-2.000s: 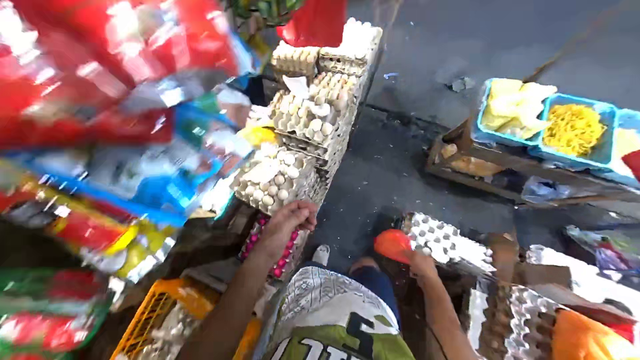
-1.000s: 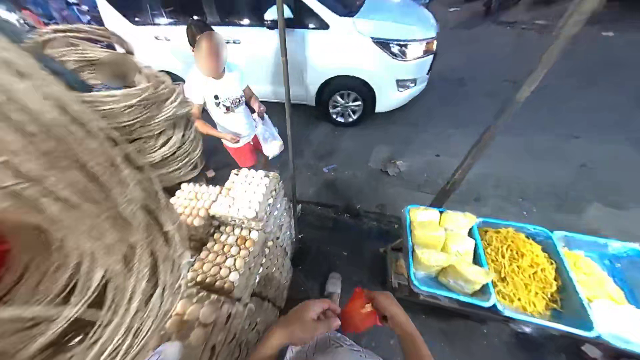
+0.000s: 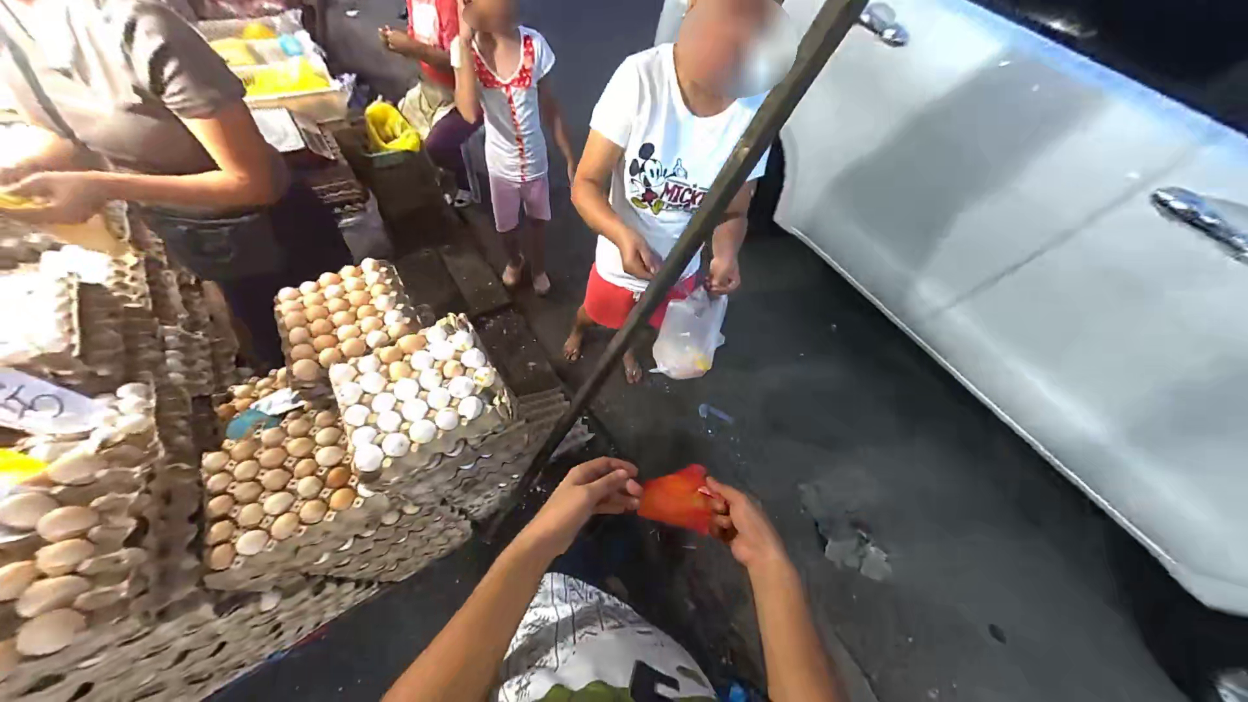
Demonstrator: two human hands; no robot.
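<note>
An orange-red plastic bag (image 3: 680, 499) is stretched between my two hands at the lower middle of the view. The fingers of my left hand (image 3: 597, 490) pinch its left edge, while my right hand (image 3: 741, 522) grips the right side. Left of my hands, stacked cardboard trays hold white eggs (image 3: 419, 395) and brown eggs (image 3: 278, 487). A person (image 3: 663, 156) in a white shirt and red shorts stands beyond my hands with a translucent plastic bag (image 3: 690, 336).
A dark slanted pole (image 3: 673, 273) rises just past my hands. A white vehicle (image 3: 975, 195) stands at the right. Another person (image 3: 195, 127) is beside the egg stacks at left; a child (image 3: 512, 107) and someone in red are farther back.
The view has swung far to the left, toward the eggs and vehicle. My left hand was apart from the orange-red bag two seconds ago; now both hands hold it.
</note>
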